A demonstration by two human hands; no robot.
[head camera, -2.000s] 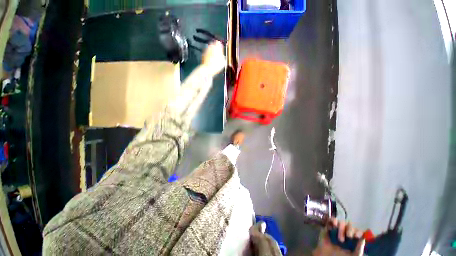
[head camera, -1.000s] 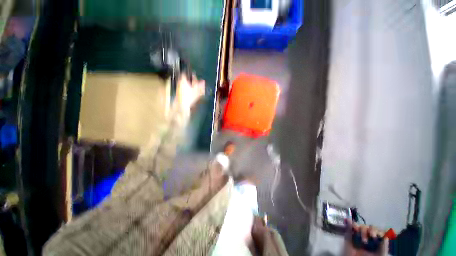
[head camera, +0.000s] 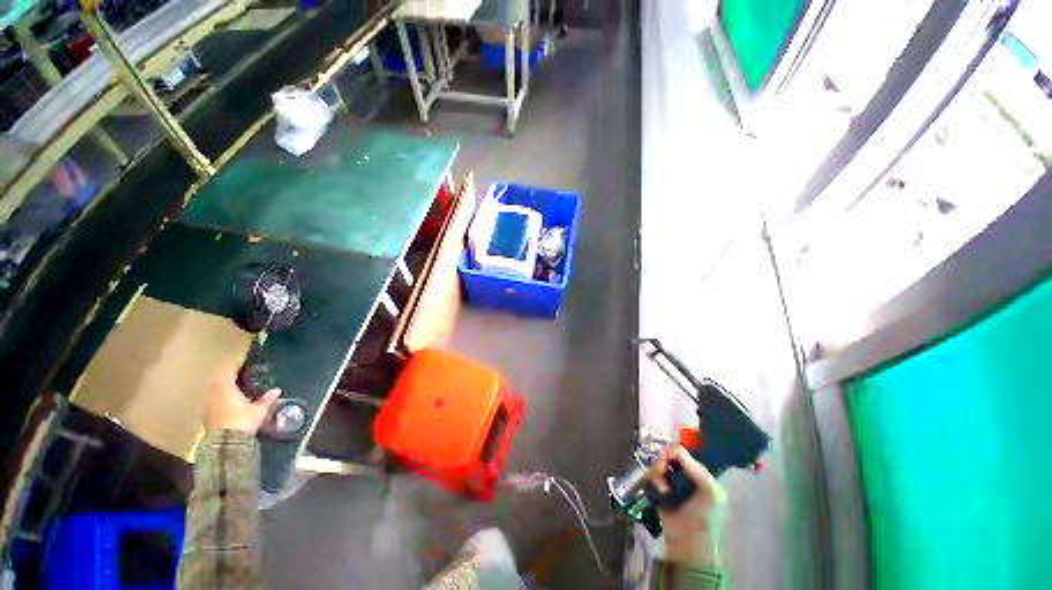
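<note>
My right hand [head camera: 690,484] grips the dark handle of a pistol-shaped tool with a blue-black body [head camera: 729,429] and an orange part, held low at the right by the pale wall. A shiny metal piece [head camera: 629,489] is close to my fingers. A pale cord [head camera: 568,493] hangs or lies to its left. My left hand [head camera: 237,406] is over the edge of the cream board [head camera: 167,371], its fingers at a small dark object [head camera: 256,373] and beside a round shiny-centred piece [head camera: 286,420]; its grip is unclear. A black fan [head camera: 273,296] stands on the green bench mat.
The green bench [head camera: 335,190] runs ahead on the left, with a crumpled plastic bag [head camera: 302,119]. An orange stool [head camera: 444,413] stands at its near corner. A wooden panel [head camera: 438,288] leans beside it. A blue crate [head camera: 516,294] holds a white-framed item. A blue stool [head camera: 98,553] is lower left.
The view has swung up and forward, showing the aisle and windows. My left hand is now at the board's edge, nearer me than the fan. My right hand still holds the tool.
</note>
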